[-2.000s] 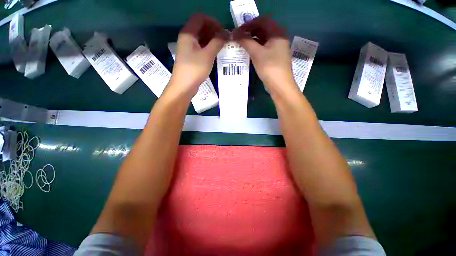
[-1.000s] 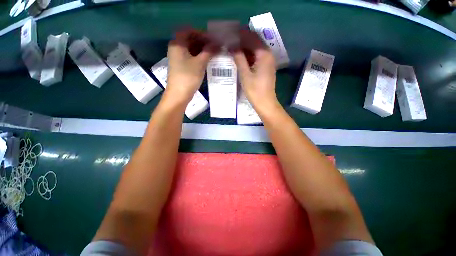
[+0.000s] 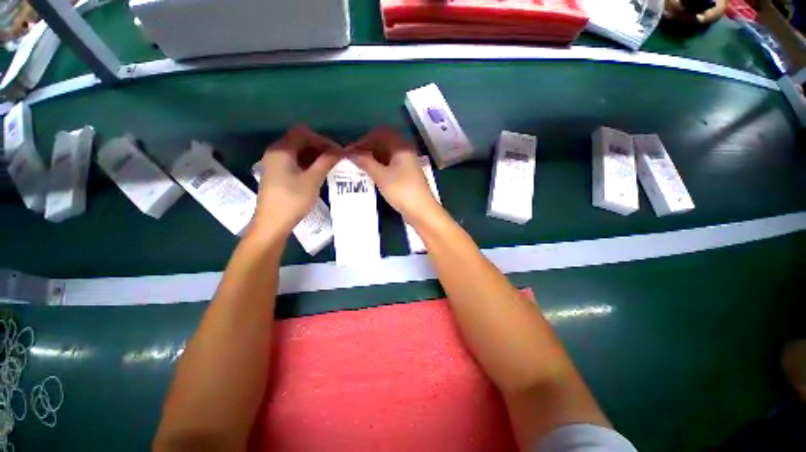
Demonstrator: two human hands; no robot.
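A slim white retail box [image 3: 355,221] with a black barcode lies upright in view, its near end over the pale belt rail. My left hand [image 3: 296,177] and my right hand [image 3: 389,172] meet at its far end, fingertips pinching there; the end flap is mostly hidden by the fingers. Another white box [image 3: 314,228] lies partly under my left hand. One more box [image 3: 415,237] is partly behind my right wrist. A box with a purple-blue mark [image 3: 439,126] lies just beyond my right hand.
Several white boxes lie left [image 3: 212,187] and right [image 3: 512,177] on the green belt [image 3: 566,97]. A pink-red mat [image 3: 380,380] is under my forearms. Rubber bands [image 3: 46,399] lie at left. Across the belt are a white foam box [image 3: 247,26], a red tray [image 3: 482,19] and a person's hand.
The view has tilted up and turned, showing the far side of the belt. My hands stay at the far end of a barcoded box; the blurred flap between them no longer shows.
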